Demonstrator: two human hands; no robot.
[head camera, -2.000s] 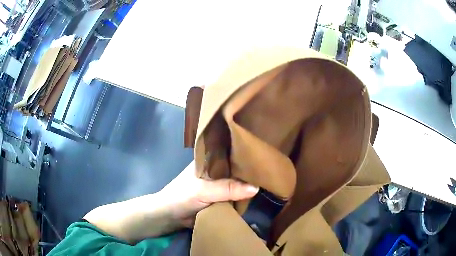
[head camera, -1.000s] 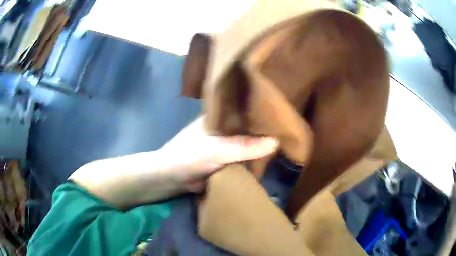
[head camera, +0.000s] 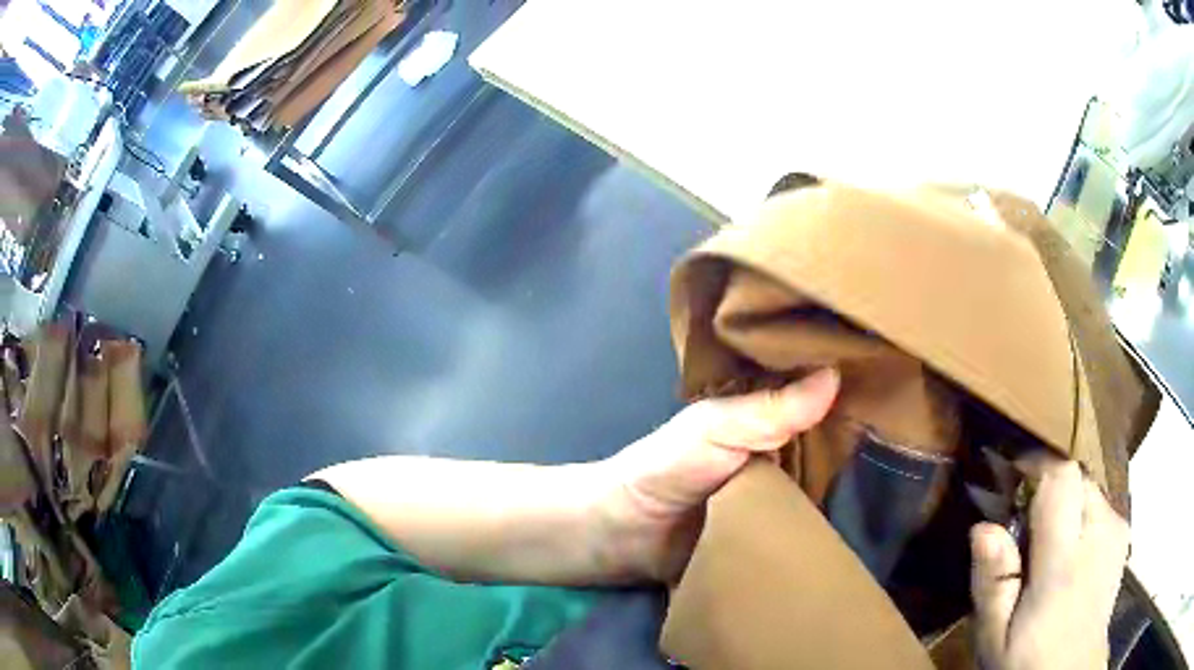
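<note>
A tan-brown garment section (head camera: 917, 262) is bunched into a hood-like opening in front of me. My left hand (head camera: 714, 465) grips its left side, thumb on top at the opening's edge. A dark strip with pale stitching (head camera: 890, 491) lies inside the opening, between my hands. My right hand (head camera: 1054, 563) is at the lower right of the opening, fingers curled around a small dark tool with a metallic glint (head camera: 1006, 487), perhaps thread snips, mostly hidden by the fingers and cloth.
A white table (head camera: 786, 92) with a pale edge lies beyond the garment. Layered brown pieces (head camera: 295, 59) rest on a rack at the upper left. Brown cloth (head camera: 79, 419) hangs at the far left. Part of a sewing machine (head camera: 1152, 249) shows at the right edge. The dark floor (head camera: 432, 327) shines.
The view has swung left. My right hand has come into view at the opening with the small tool. The garment's upper edge has folded down over the opening; my left hand still grips it.
</note>
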